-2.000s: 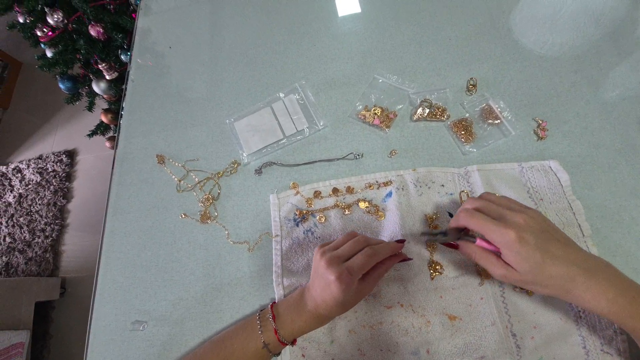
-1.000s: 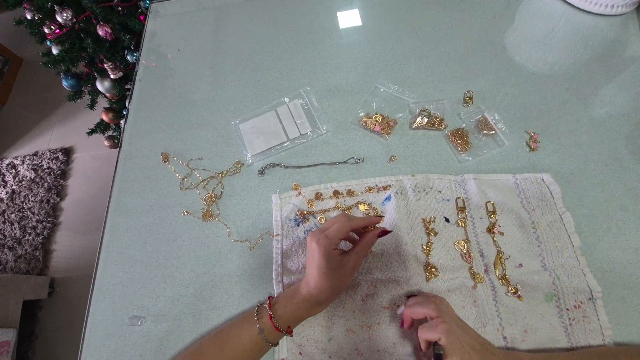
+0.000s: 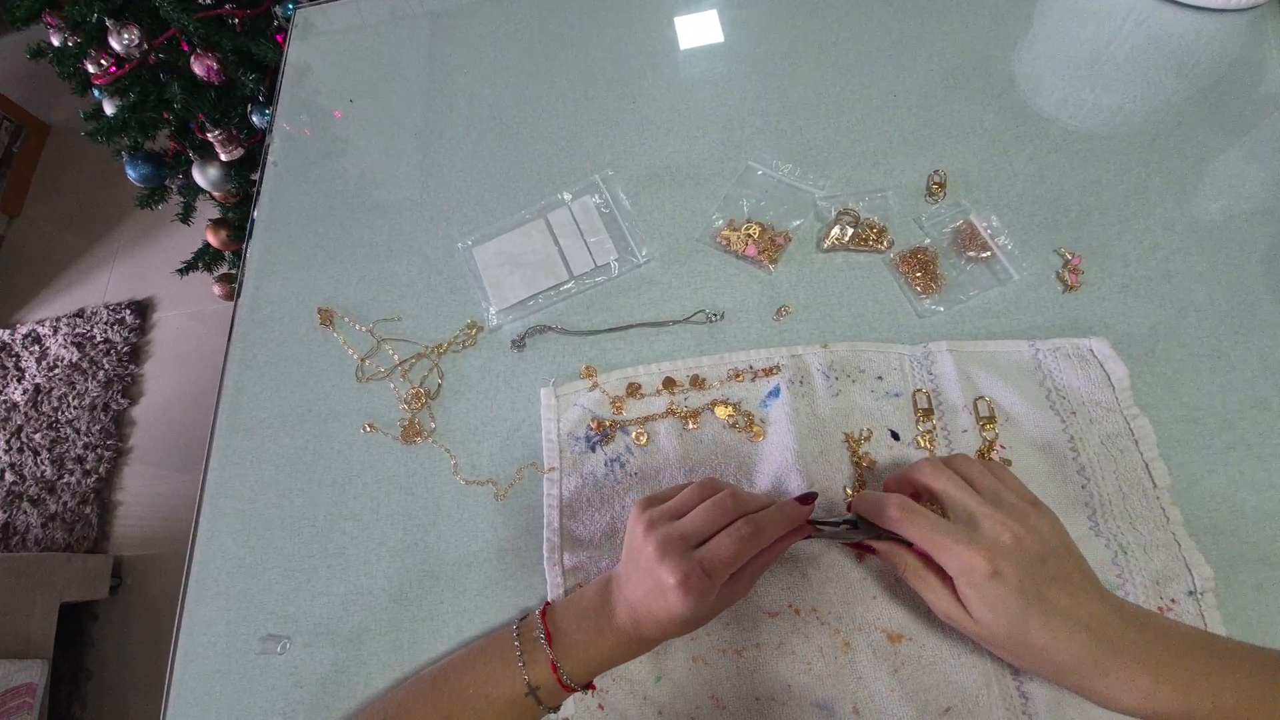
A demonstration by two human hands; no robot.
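My left hand (image 3: 700, 560) pinches something too small to make out between thumb and forefinger, above a stained white towel (image 3: 780, 660). My right hand (image 3: 970, 550) holds small metal pliers (image 3: 850, 528), whose jaws meet my left fingertips. Just beyond the pliers lies a gold charm chain (image 3: 857, 462). Two gold swivel clasps with charms, one in the middle (image 3: 924, 410) and one on the right (image 3: 987, 420), are partly hidden by my right hand. Two gold charm bracelets, an upper one (image 3: 670, 384) and a lower one (image 3: 690, 415), lie on the towel's upper left.
Tangled gold chains (image 3: 415, 400) lie left of the towel. Beyond it are a silver-coloured chain (image 3: 620, 327), a plastic bag with white cards (image 3: 545, 250), bags of gold charms (image 3: 755, 242) and findings (image 3: 855, 232), and a loose clasp (image 3: 935, 186). A decorated Christmas tree (image 3: 190, 110) stands beyond the table's left edge.
My right hand has moved up from the towel's lower part and now has the pliers at my left fingertips. My left hand has moved away from the charm bracelets, toward the pliers.
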